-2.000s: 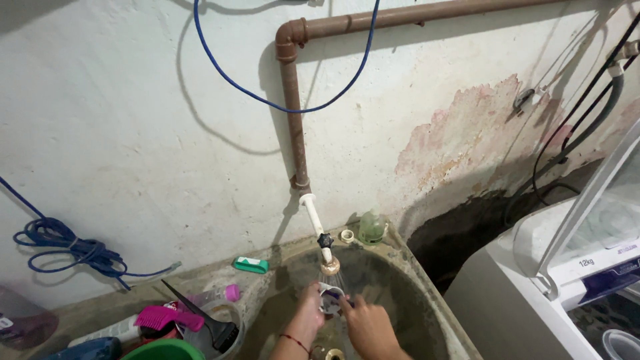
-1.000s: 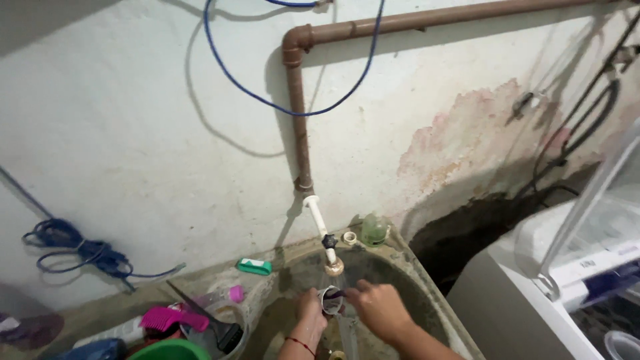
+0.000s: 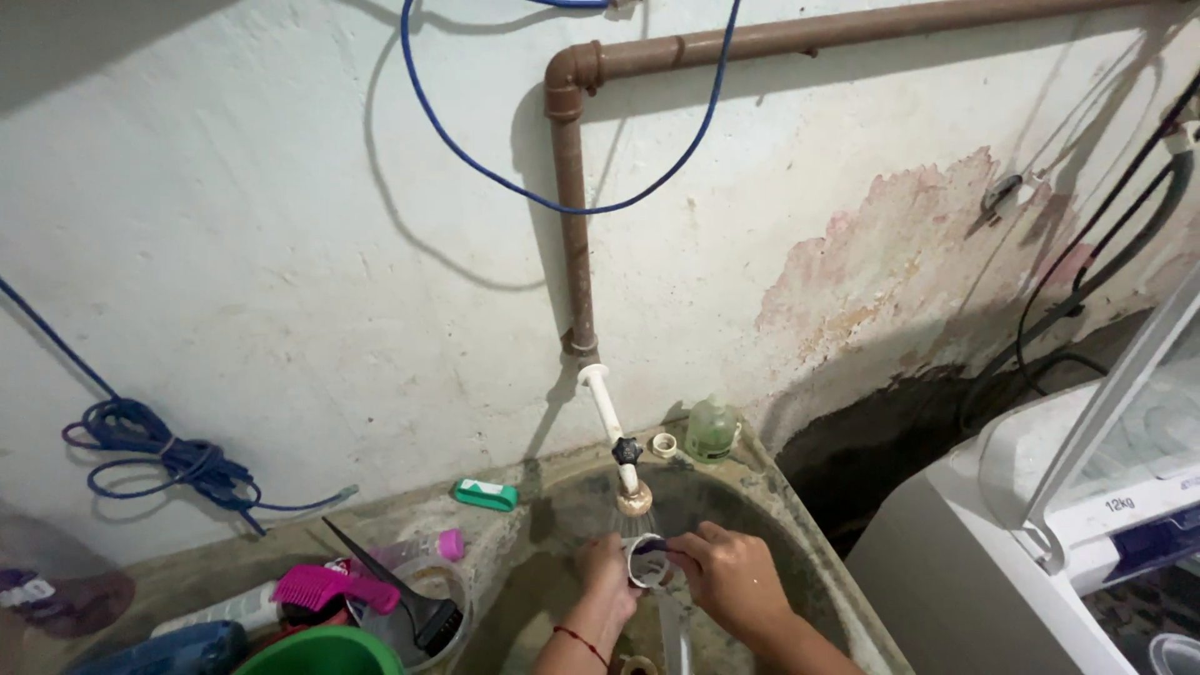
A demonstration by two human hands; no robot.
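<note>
Under the running white tap (image 3: 635, 487), my left hand (image 3: 607, 586) grips a small white plastic cup or tube (image 3: 647, 561), its round mouth facing the camera. My right hand (image 3: 736, 577) pinches a thin dark handle (image 3: 653, 547) whose far end reaches into that mouth; the hidden end cannot be made out. Water sprays down from the tap around the left hand, and a stream falls below the cup into the concrete sink (image 3: 806, 534). A red string bracelet is on the left wrist.
On the left ledge are a green-cased item (image 3: 486, 495), a pink comb (image 3: 328, 588), a black tint brush (image 3: 436, 623) in a tub and a green bowl (image 3: 323, 652). A greenish bottle (image 3: 712, 431) and white ring (image 3: 664, 444) stand behind the sink. A washing machine (image 3: 975, 525) is at right.
The cup's mouth has turned more toward the camera than two seconds ago. My right hand has stayed beside it, moving slightly, with the dark handle still at the mouth.
</note>
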